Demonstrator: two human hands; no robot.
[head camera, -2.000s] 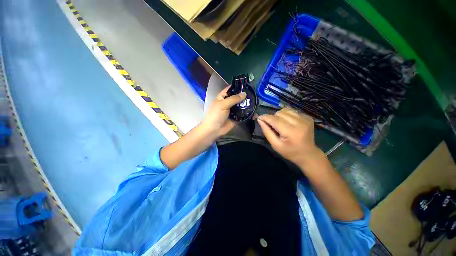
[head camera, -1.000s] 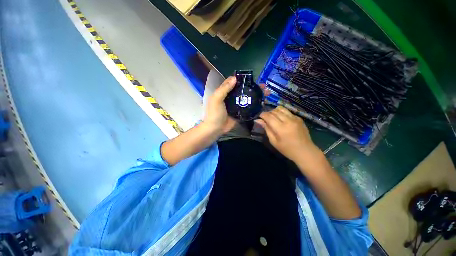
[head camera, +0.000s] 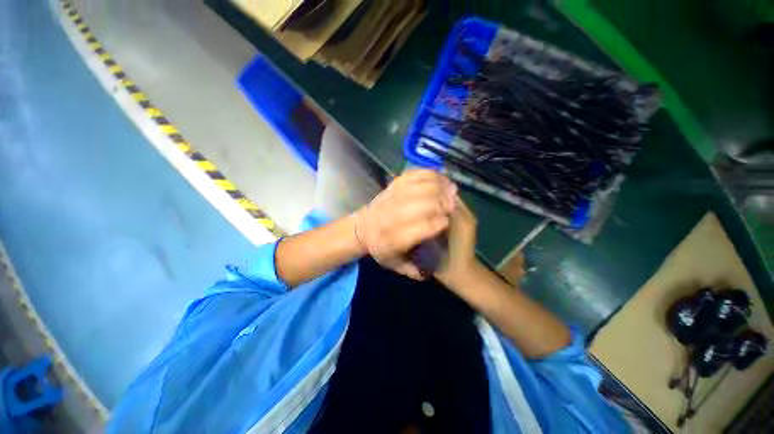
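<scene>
My left hand (head camera: 405, 222) and my right hand (head camera: 460, 240) are pressed together in front of my lap, with the left hand over the front. They close around the black ear cup (head camera: 430, 253), of which only a dark, blurred part shows between the palms. Its round face, logo and block-like arm are hidden by the fingers. Whether a thin lead is attached to it cannot be seen.
A blue tray (head camera: 422, 127) heaped with thin black leads (head camera: 543, 127) lies ahead right. Cardboard sheets (head camera: 373, 42) are stacked ahead. Several ear cups with leads (head camera: 713, 326) lie on a tan board (head camera: 632, 339) at right. A deeper blue bin (head camera: 276, 110) is ahead left.
My hands have come together over the ear cup, covering its face, and sit lower. My left hand has turned over it. The view has shifted, so the tray and board appear further left.
</scene>
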